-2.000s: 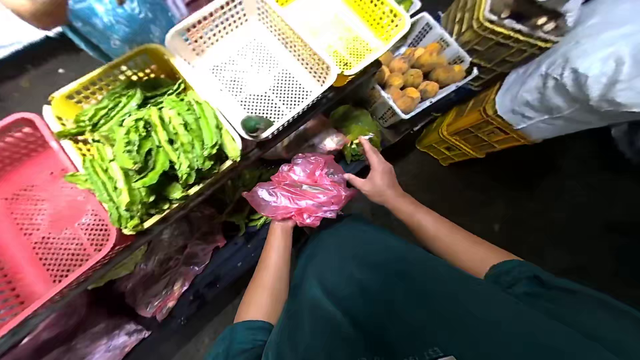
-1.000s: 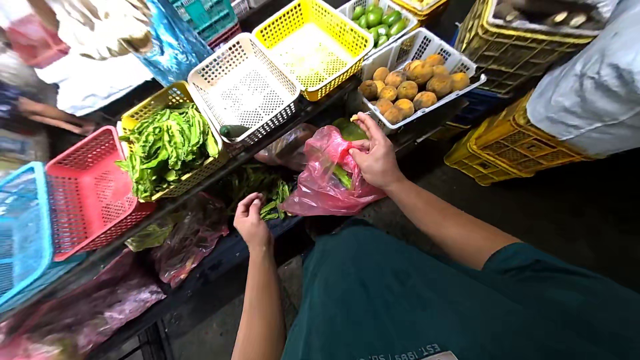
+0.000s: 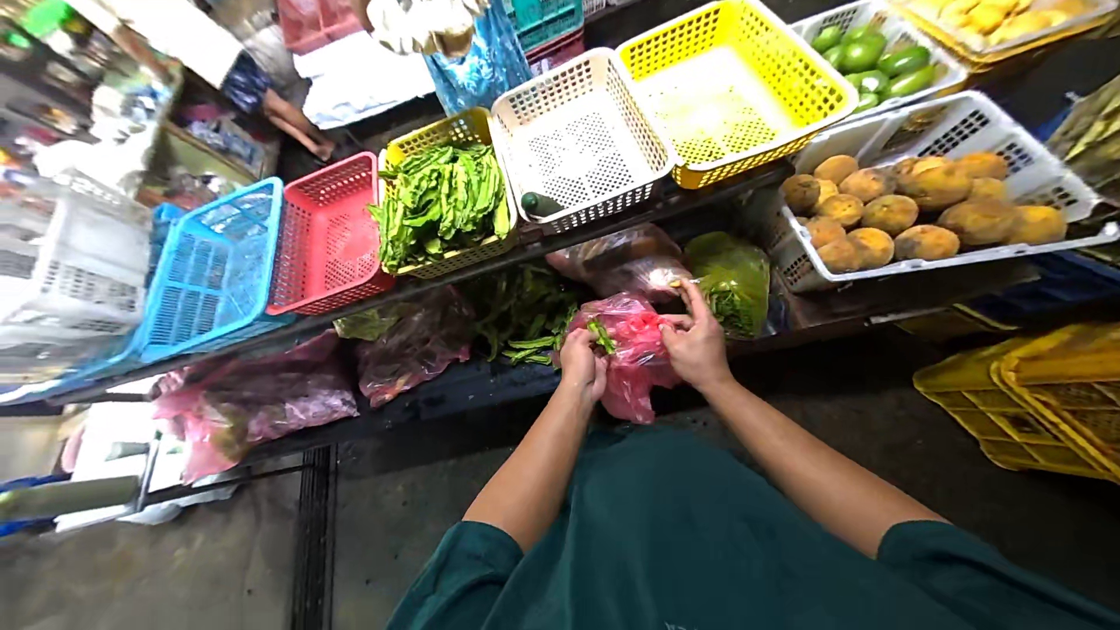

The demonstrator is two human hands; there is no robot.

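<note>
Between my hands hangs a pink plastic bag (image 3: pixel 632 350) at the shelf edge. My right hand (image 3: pixel 698 341) grips the bag's bunched upper part, with a small yellowish thing at the fingertips. My left hand (image 3: pixel 583 367) is closed around green winged beans (image 3: pixel 602 336) at the bag's left side; how far they reach inside is hidden. More green beans (image 3: pixel 534 348) lie on the lower shelf just left of that hand. Behind the hands are a clear bag with pale contents (image 3: pixel 626 258) and a green-filled bag (image 3: pixel 731 276). Winged beans (image 3: pixel 444 206) also fill a yellow basket above.
Along the upper shelf stand a blue basket (image 3: pixel 214 258), a red basket (image 3: pixel 332 232), a white basket (image 3: pixel 582 140) holding one dark green vegetable, and a yellow basket (image 3: pixel 735 87). A white basket of brownish-yellow fruit (image 3: pixel 927 210) is at right. Yellow crates (image 3: pixel 1032 394) stand on the floor.
My left hand has moved from beside the loose beans to the pink bag and now holds beans. The right hand has kept its grip on the bag since one second ago.
</note>
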